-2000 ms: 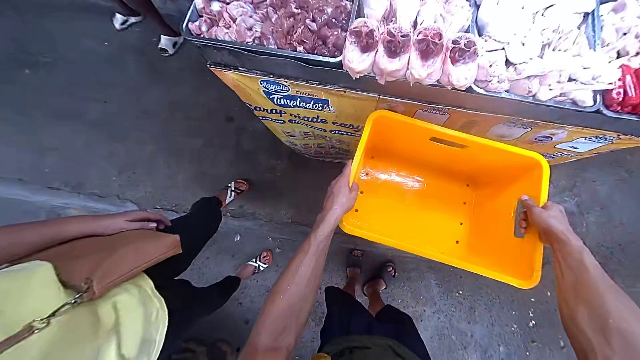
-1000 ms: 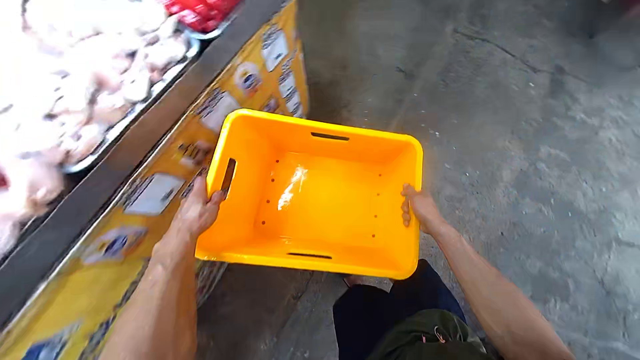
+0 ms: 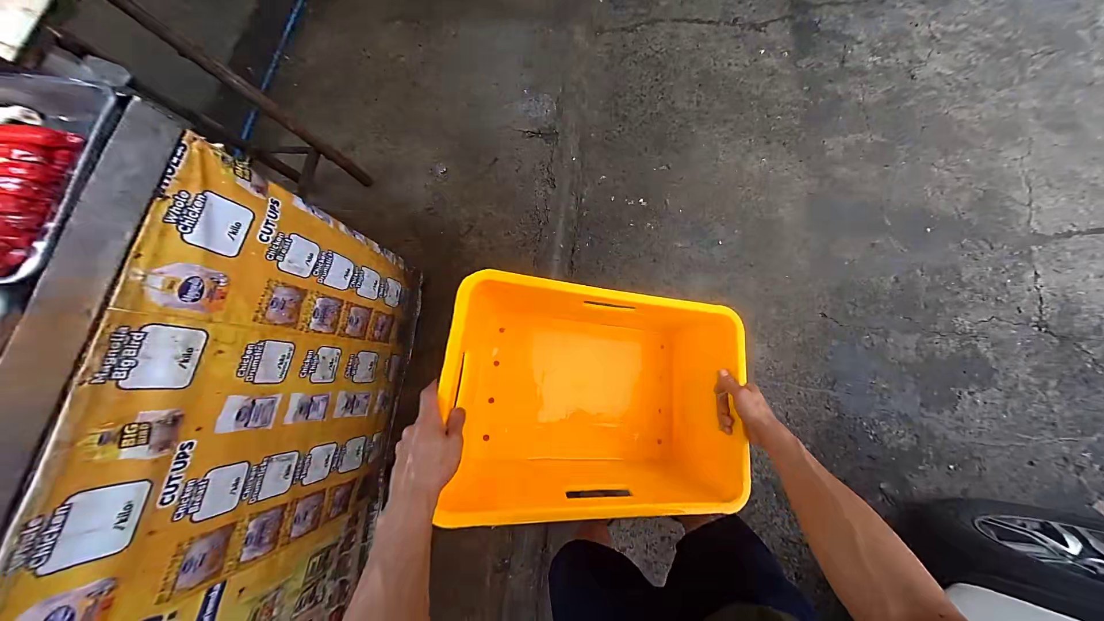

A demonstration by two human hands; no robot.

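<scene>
An empty yellow plastic crate (image 3: 586, 371) with slot handles and small drain holes is held out over the floor, its open top facing up. My left hand (image 3: 435, 444) grips the crate's left wall beside its slot, the thumb over the rim. On the opposite wall, my right hand (image 3: 742, 410) has its fingers through the handle slot. Part of each hand's grip is hidden behind the plastic.
A stall counter's metal edge (image 3: 78, 250) runs along the left, above a yellow printed banner (image 3: 250, 362). Red packs (image 3: 30, 190) lie in a tray there. A rusty metal bar (image 3: 250, 90) juts out at upper left. A car wheel (image 3: 1026, 535) stands at lower right on concrete.
The view has turned and moved along the stall toward its end. Both hands still hold the crate. The meat trays and the other person seen earlier are out of view; a car wheel has appeared.
</scene>
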